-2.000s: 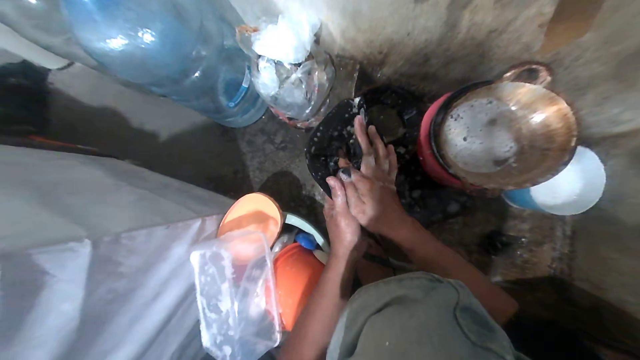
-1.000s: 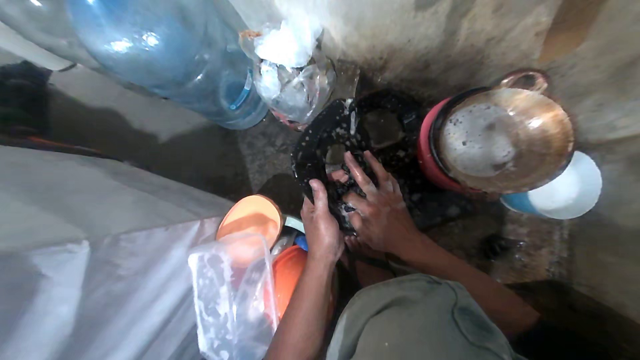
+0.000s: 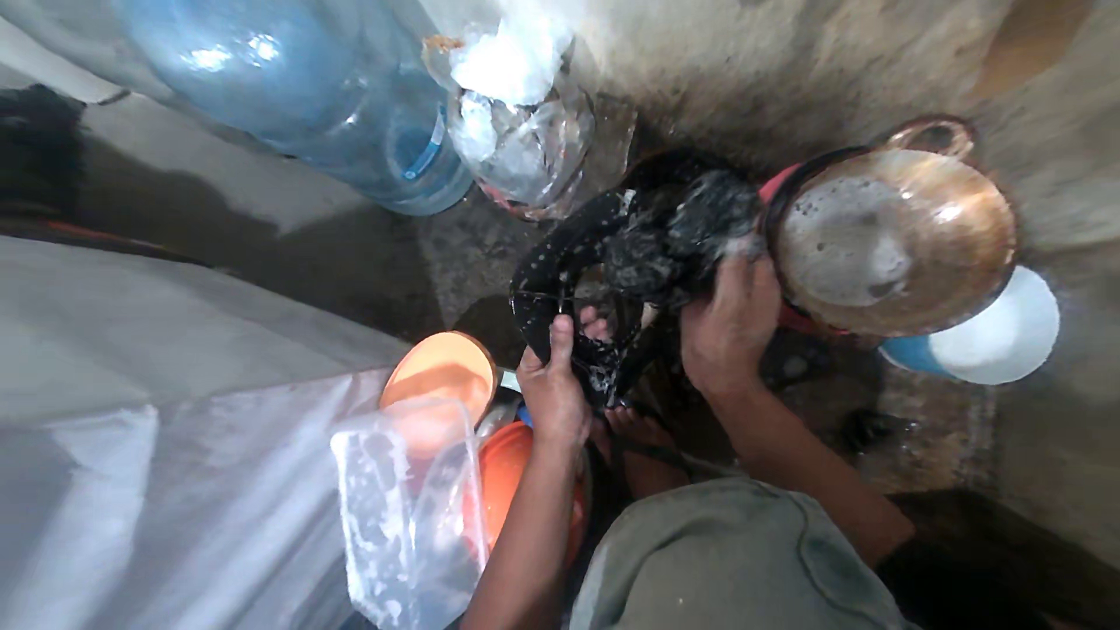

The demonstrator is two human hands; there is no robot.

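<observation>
My left hand grips the near left part of a black ring-shaped piece, wet and dotted with suds, with the thumb on top and fingertips showing through its opening. My right hand is at the right side, its fingers closed on a dark, soapy, crumpled clump that looks like a scrubber or plastic bag; motion blurs it. Just right of that hand, a worn metal pan with cloudy liquid rests on a red container.
A white and blue bowl stands beside the pan. Large blue water bottles and a clear bag lie beyond. An orange bowl, a clear plastic container and an orange vessel sit at left. A wall borders the far side.
My hands were close together over the black piece and are now apart. The right hand has moved away to the right and now has the dark clump in its fingers.
</observation>
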